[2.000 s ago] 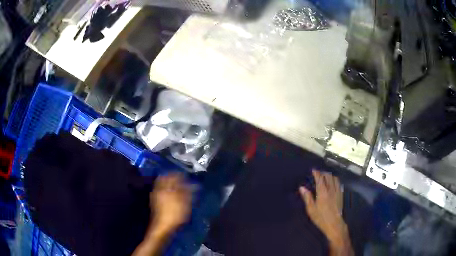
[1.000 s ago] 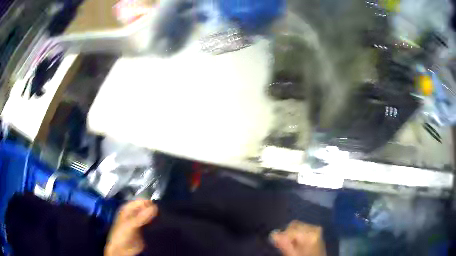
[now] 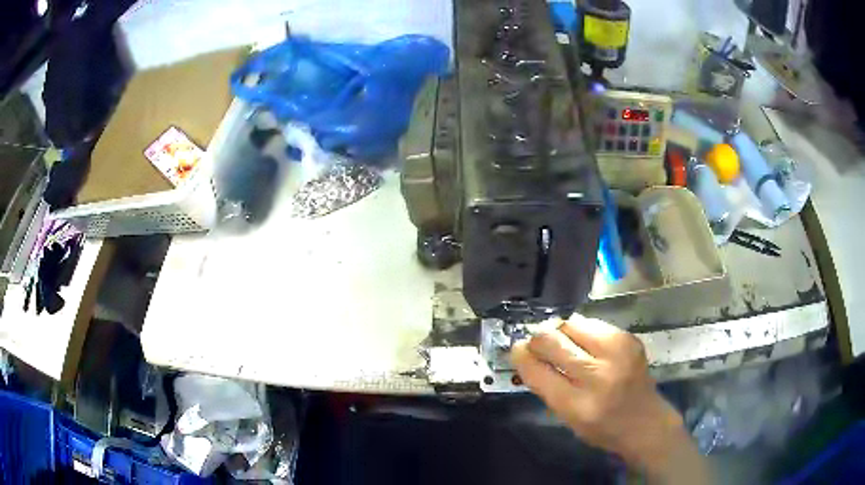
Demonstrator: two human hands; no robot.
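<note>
The button-sewing machine (image 3: 531, 237) stands on the white table with its dark front face towards me. My right hand (image 3: 583, 374) is at its lower front, with thumb and fingertips together at the small metal clamp (image 3: 496, 343). The fingertips cover part of the clamp, and I cannot tell whether they pinch a button. Dark cloth (image 3: 408, 440) shows below the table's front edge, at the bottom of the view. My left hand is not in view.
A divided cream tray (image 3: 688, 237), dark snips (image 3: 756, 243) and a control panel (image 3: 630, 133) are right of the machine. Left are a clear bag of shiny bits (image 3: 332, 187), a blue plastic bag (image 3: 356, 90) and a basket (image 3: 142, 210) bearing cardboard and a phone (image 3: 175, 154).
The view has turned up towards the machine. My right hand has risen from the dark cloth to the machine's lower front. My left hand has gone out of view.
</note>
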